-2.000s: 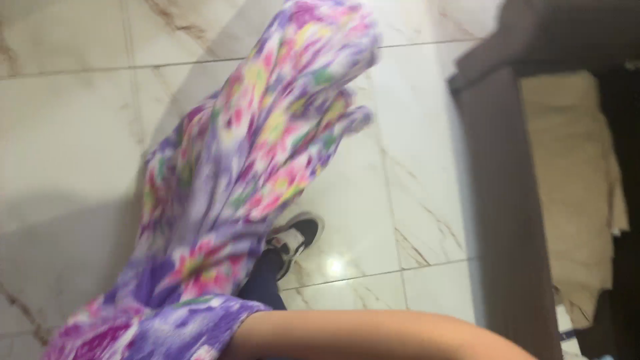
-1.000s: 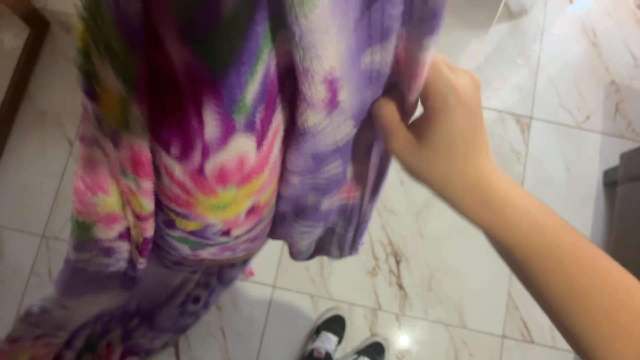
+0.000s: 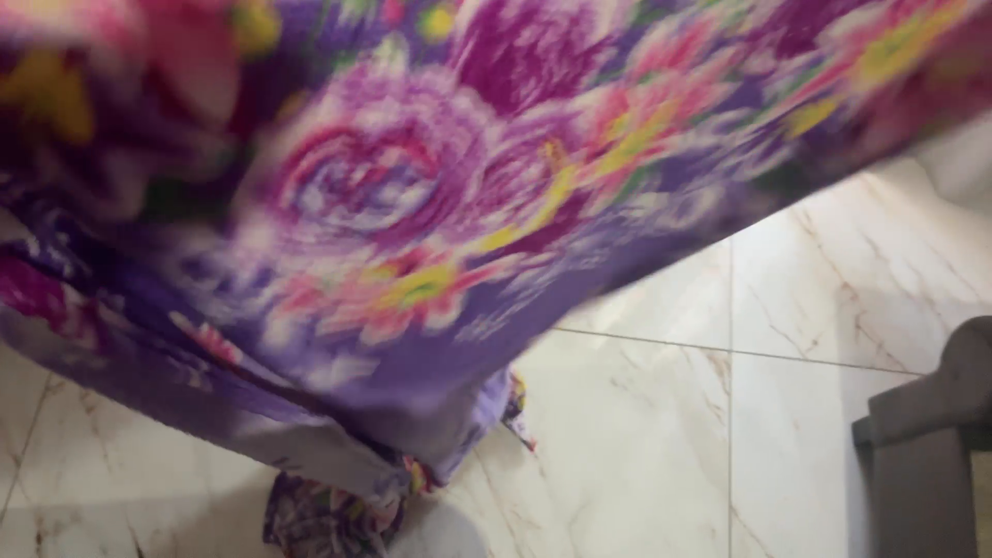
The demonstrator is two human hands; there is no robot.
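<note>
A purple fabric garment or cloth with pink, magenta and yellow flowers (image 3: 403,186) fills the upper and left part of the head view, spread wide and slightly blurred. Its lower edge slants up to the right. Folded layers hang at the lower left, and a bunched end (image 3: 337,511) of the same floral fabric hangs low over the floor. Neither my left hand nor my right hand is in view, so their hold on the fabric is hidden.
Pale marble-look floor tiles (image 3: 635,442) with brown veins lie below the fabric. A dark grey piece of furniture (image 3: 914,480) with a rounded top stands at the lower right edge.
One second ago a hand held the fabric's edge at the right; no hand shows now. The fabric has gone from hanging in folds to spread wide across the view. The shoes are out of sight.
</note>
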